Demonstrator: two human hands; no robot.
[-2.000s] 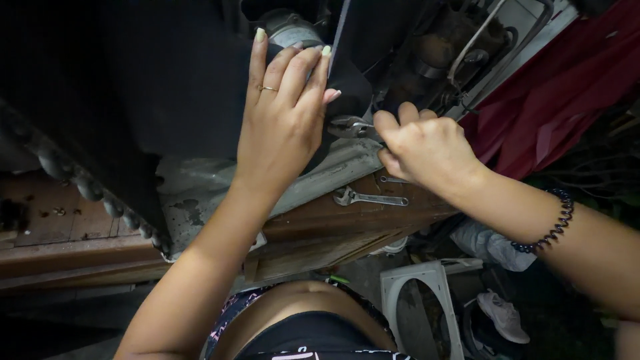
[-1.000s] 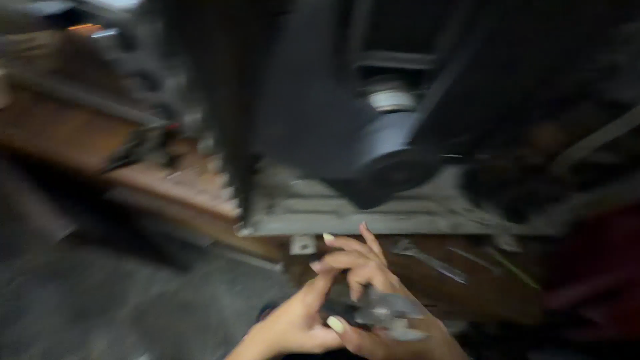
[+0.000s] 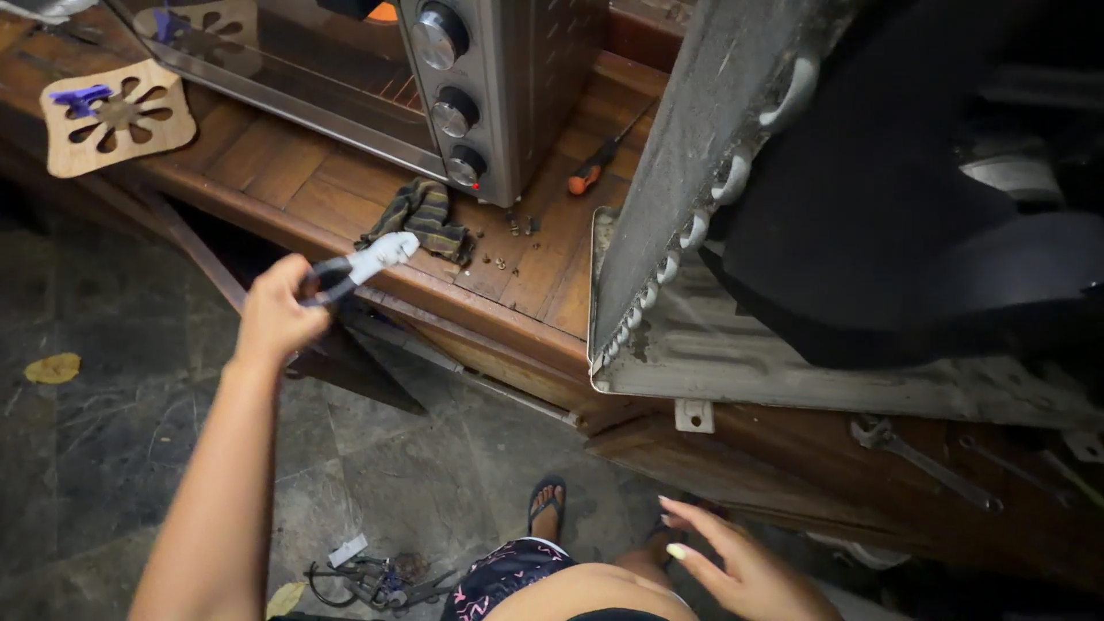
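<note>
My left hand [image 3: 280, 310] is closed on the dark handles of slip-joint pliers [image 3: 371, 263], whose pale metal head reaches over the counter edge beside a striped cloth [image 3: 423, 216]. My right hand [image 3: 733, 561] is at the lower right with its fingers apart and nothing in it. Above it stands an opened metal appliance with a finned coil [image 3: 690, 147], a metal base tray [image 3: 759, 379] and a black housing. An adjustable wrench [image 3: 927, 466] lies on the wooden counter in front of the tray.
A toaster oven [image 3: 483, 103] stands on the wooden counter [image 3: 302, 181], with a screwdriver [image 3: 586, 177] and small screws [image 3: 500, 262] near it. At the left lies a wooden trivet [image 3: 121, 121] with a purple clip. Below, a cabinet door [image 3: 345, 371] hangs ajar; cables [image 3: 379, 582] lie on the floor.
My view has swung left. My hands were together around a metal tool; they are now apart, with the pliers in the left hand. Earlier, my right hand held a tool at the appliance.
</note>
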